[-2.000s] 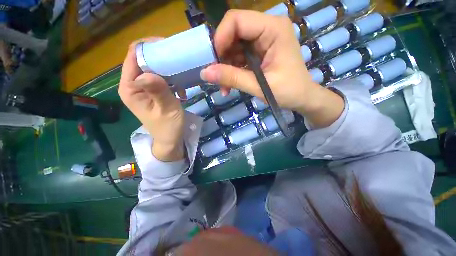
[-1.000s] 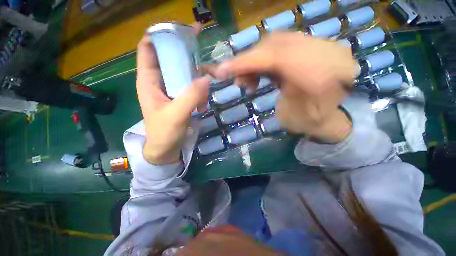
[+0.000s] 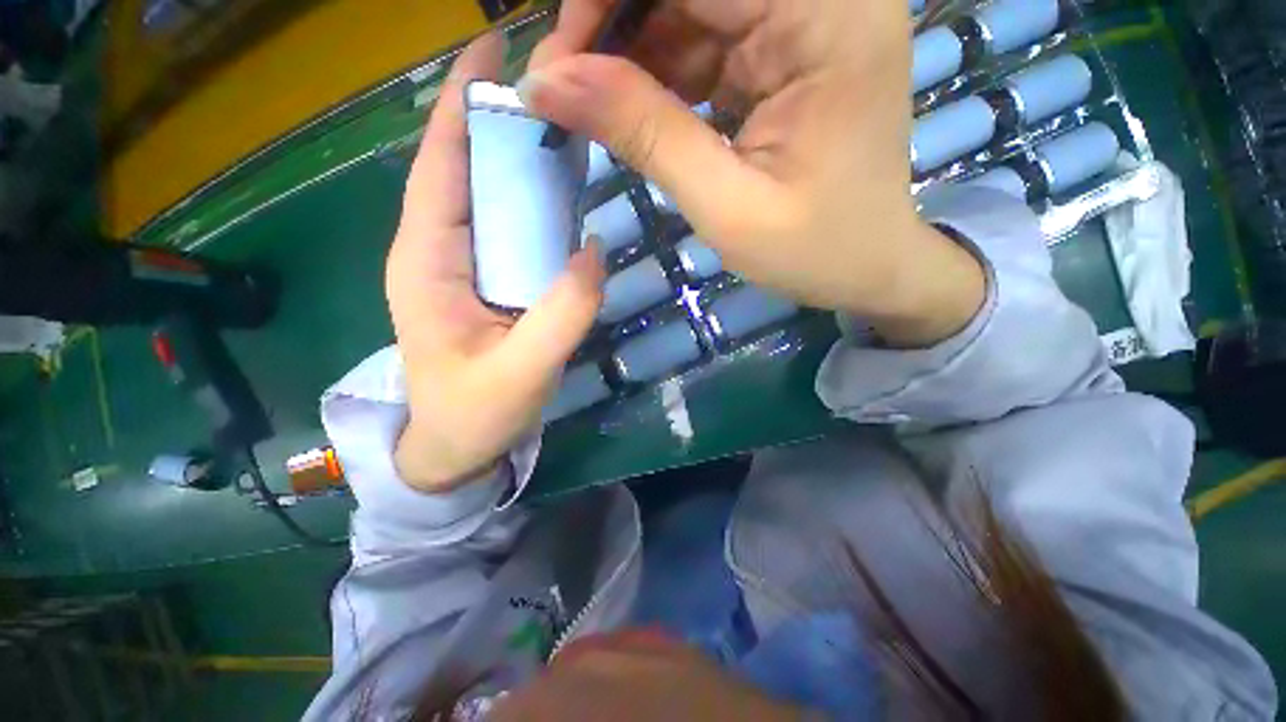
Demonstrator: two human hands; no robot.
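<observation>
My left hand (image 3: 473, 339) holds a pale-blue housing (image 3: 522, 212) upright, with its silvery end at the top and a small dark spot near that end. My right hand (image 3: 762, 169) is at the housing's top, its thumb on or close to the silvery end. A dark slim tool (image 3: 621, 26) shows between my right fingers; most of it is hidden. Behind and under my hands, a clear tray (image 3: 688, 313) holds rows of pale-blue housings. My right hand hides part of the tray.
A black power tool (image 3: 127, 282) and a smaller black corded tool (image 3: 205, 381) with a red part lie at left. Near them are an orange item (image 3: 313, 470) and a small loose cylinder (image 3: 176, 468). A white cloth (image 3: 1154, 268) lies right of the tray. A yellow-orange surface (image 3: 212, 113) is at upper left.
The housing went from lying sideways to upright in my left hand. My right hand moved away over the tray, then back to the housing's top end. The view has shifted slightly.
</observation>
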